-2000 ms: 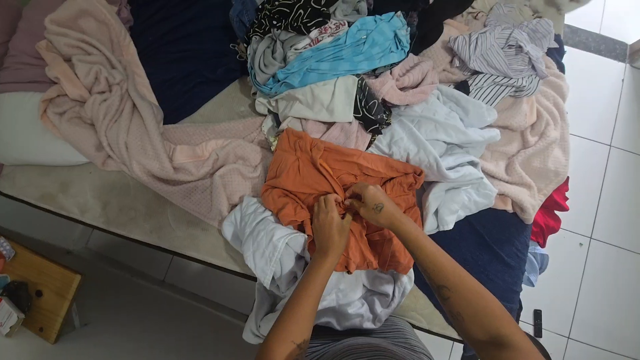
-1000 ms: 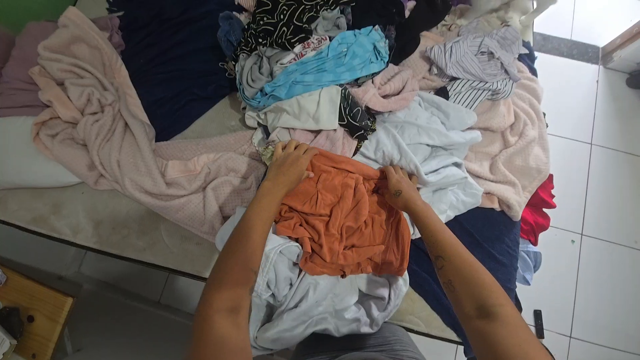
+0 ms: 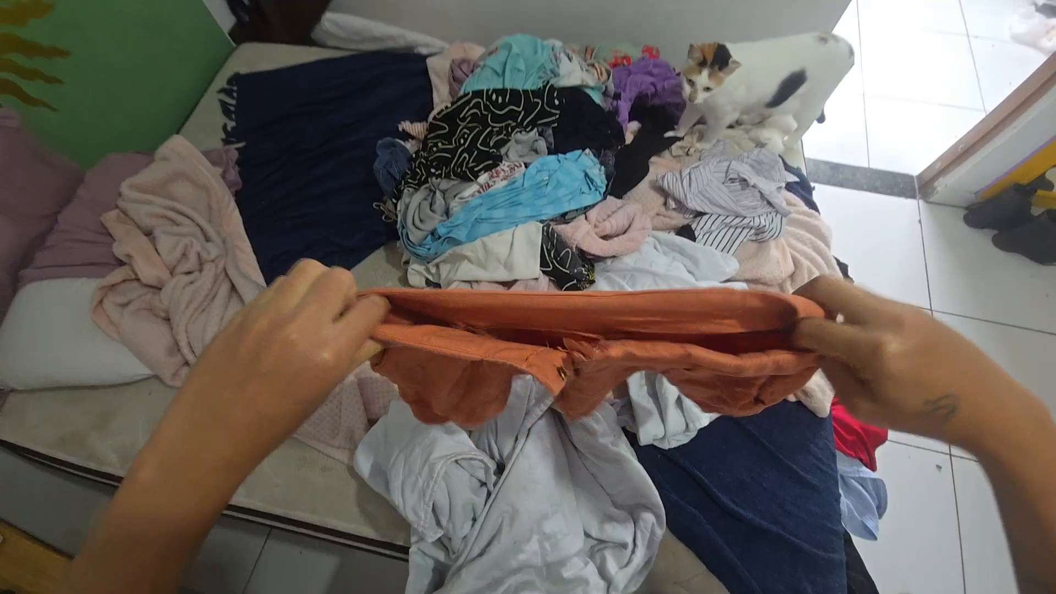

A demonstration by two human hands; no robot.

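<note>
An orange cloth garment (image 3: pixel 594 313) with a waistband is stretched sideways in the air between my two hands. My left hand (image 3: pixel 305 330) pinches one end of its waistband, and my right hand (image 3: pixel 866 355) pinches the other. The waistband's opening faces up toward me, and a small dark fastening shows near the middle of its front edge. Below the garment lies a crumpled white cloth (image 3: pixel 569 495), partly hidden by it. Behind it, a light blue garment (image 3: pixel 528 194) and a black patterned garment (image 3: pixel 470 132) lie in a heap of clothes.
A white, black and orange cat (image 3: pixel 751 82) stands at the heap's back right. A pink blanket (image 3: pixel 181 239) and a navy cloth (image 3: pixel 322 157) cover the bed's left part. Another navy cloth (image 3: pixel 759 495) hangs at the right edge, beside the tiled floor (image 3: pixel 990 355).
Both hands have lifted the orange garment off the white cloth, where it lay a second ago, and spread its waistband. The view has tilted up, bringing the cat into sight.
</note>
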